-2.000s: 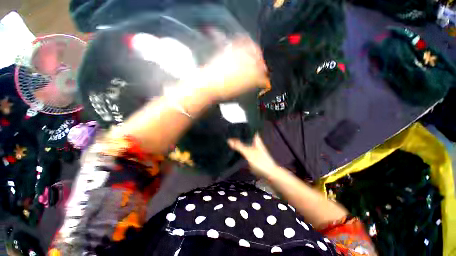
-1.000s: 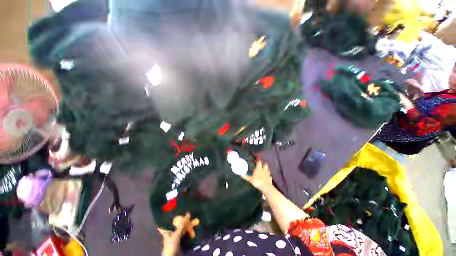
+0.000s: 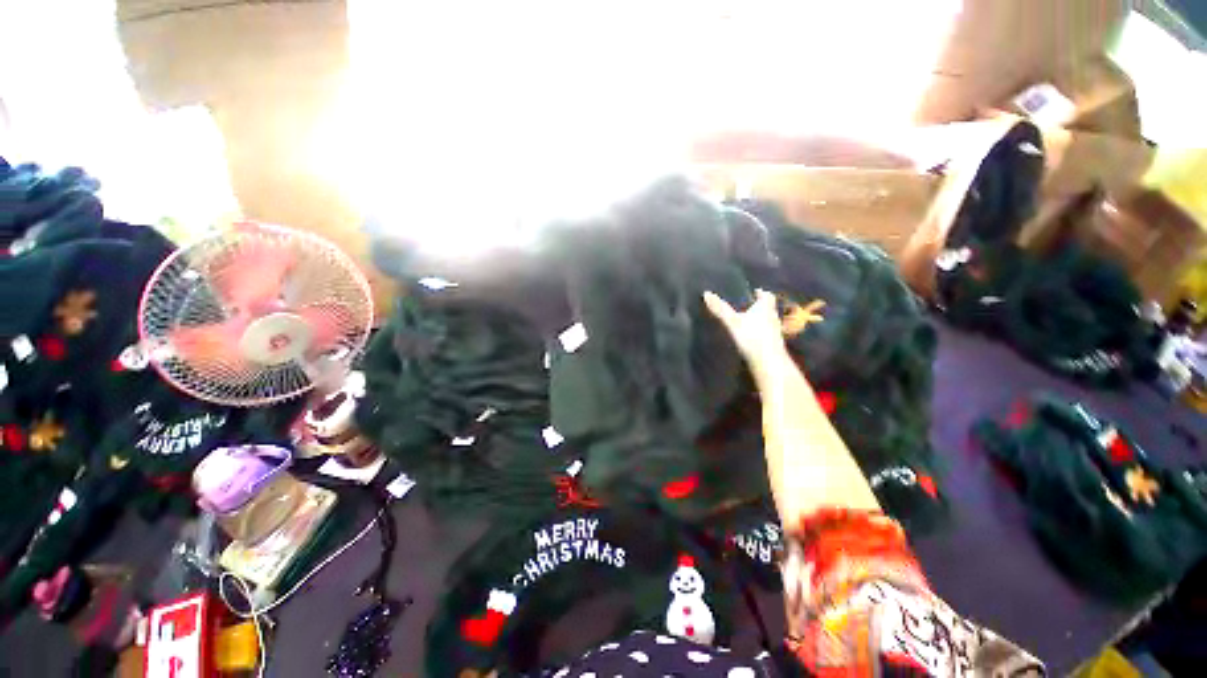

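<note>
A fluffy dark green garment with white MERRY CHRISTMAS lettering (image 3: 569,550), a snowman appliqué (image 3: 688,603) and a red-and-white appliqué (image 3: 490,619) lies at my lap, cut off by the bottom edge. My right hand (image 3: 751,325) is stretched forward at the large heap of green garments (image 3: 635,358), beside a tan gingerbread appliqué (image 3: 802,315). Its fingers are apart and I see nothing held in it. My left hand is not in view; a tiny tan bit at the bottom edge cannot be made out.
A pink fan (image 3: 258,314) stands at the left, above a purple item (image 3: 241,477). A red-and-white box (image 3: 176,638), a white cable and a shiny black cluster (image 3: 367,636) lie lower left. Another green garment (image 3: 1079,497) lies on the right; cardboard boxes (image 3: 821,205) stand behind.
My right hand has left the lap garment and moved forward to the heap. My left hand has dropped out of the picture. The view has tilted up, showing more of the background.
</note>
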